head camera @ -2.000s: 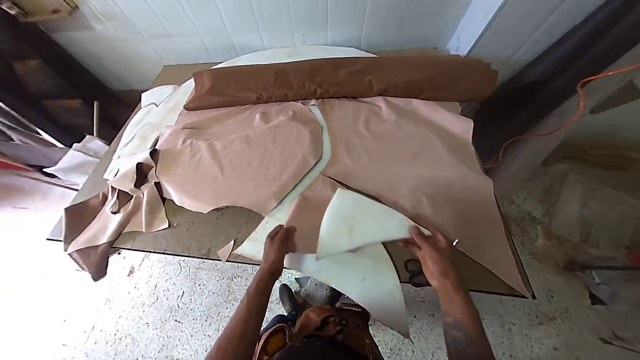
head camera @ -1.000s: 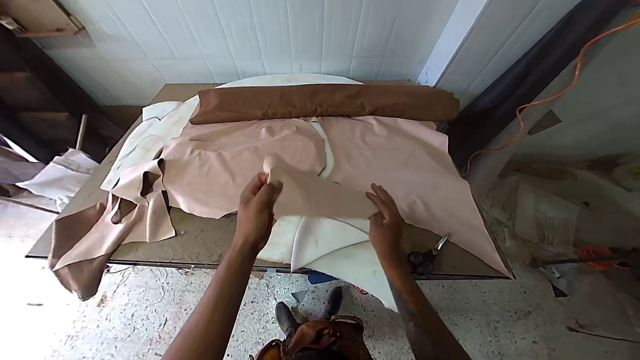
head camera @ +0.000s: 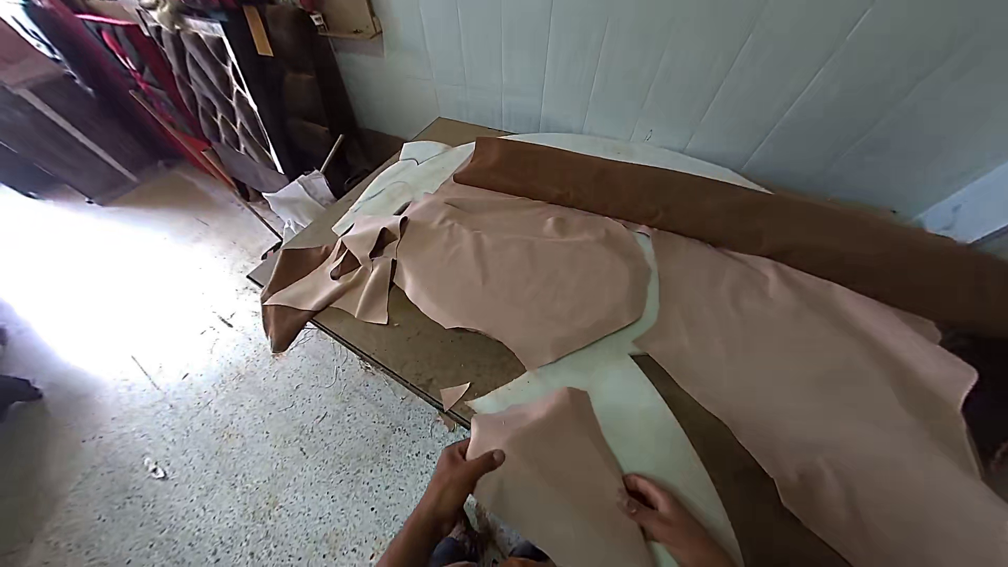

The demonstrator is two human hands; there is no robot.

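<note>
My left hand (head camera: 457, 480) grips the left edge of a cut tan leather piece (head camera: 551, 465), thumb on top. My right hand (head camera: 665, 516) holds the right edge of the same piece, its fingers curled at the border. Under and beside it lies a white sheet piece (head camera: 646, 409), which reaches past the table's front edge. Behind are a large tan leather piece (head camera: 535, 276) and, to the right, another wide tan leather sheet (head camera: 756, 346). A roll of darker brown leather (head camera: 669, 197) lies across the back.
Leather offcuts (head camera: 362, 276) hang over the left corner of the brown table (head camera: 417, 346). A small leather scrap (head camera: 454, 395) lies near its front edge. White sheets (head camera: 402, 189) lie at the back left. Upholstered panels (head camera: 205, 87) stand left of the wall, and a speckled floor (head camera: 299, 457) shows in front.
The piece between my hands, at first showing a white part, now shows its tan face and hangs lower, nearer my body. The view has swung left. The scissors seen earlier at right are out of view.
</note>
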